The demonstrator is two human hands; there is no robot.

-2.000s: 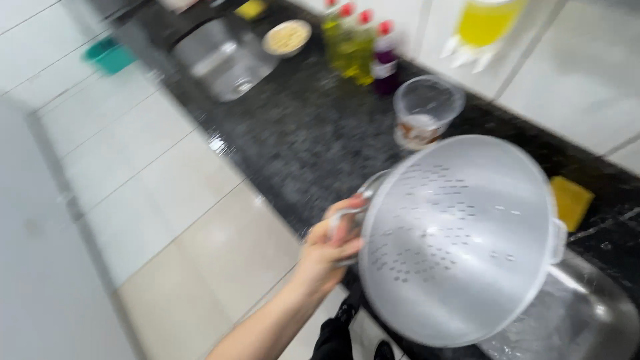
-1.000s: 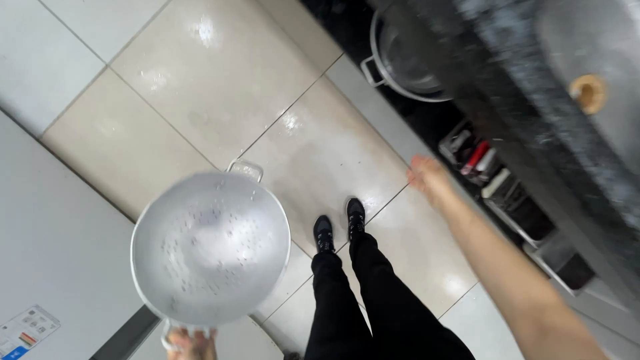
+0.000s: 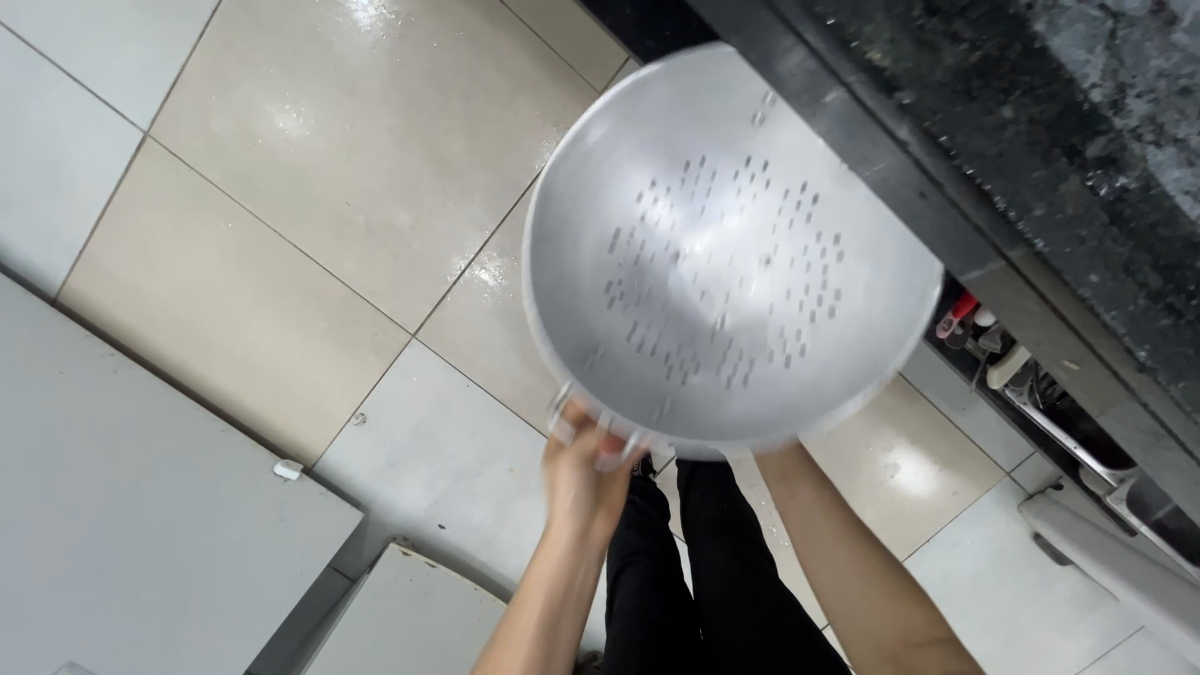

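Observation:
A large metal colander [image 3: 722,272] with slotted holes is in the middle of the head view, its inside facing up. My left hand [image 3: 591,445] is closed around the loop handle at its lower left rim. My right forearm comes up from the bottom right and passes beneath the colander, so my right hand is hidden and its hold cannot be seen. The colander's upper right part is covered by the edge of the dark stone countertop [image 3: 1031,141].
Below the counter at right, a shelf holds metal trays [image 3: 1069,427] and a red-handled utensil [image 3: 958,312]. A white appliance or cabinet [image 3: 141,487] stands at left. The tiled floor [image 3: 347,159] has shiny wet-looking spots. My legs in black trousers [image 3: 703,562] are beneath.
The colander has moved from the left side to the right, partly under the counter edge, still in my left hand. My right hand, seen apart from it one second ago, is now hidden behind it.

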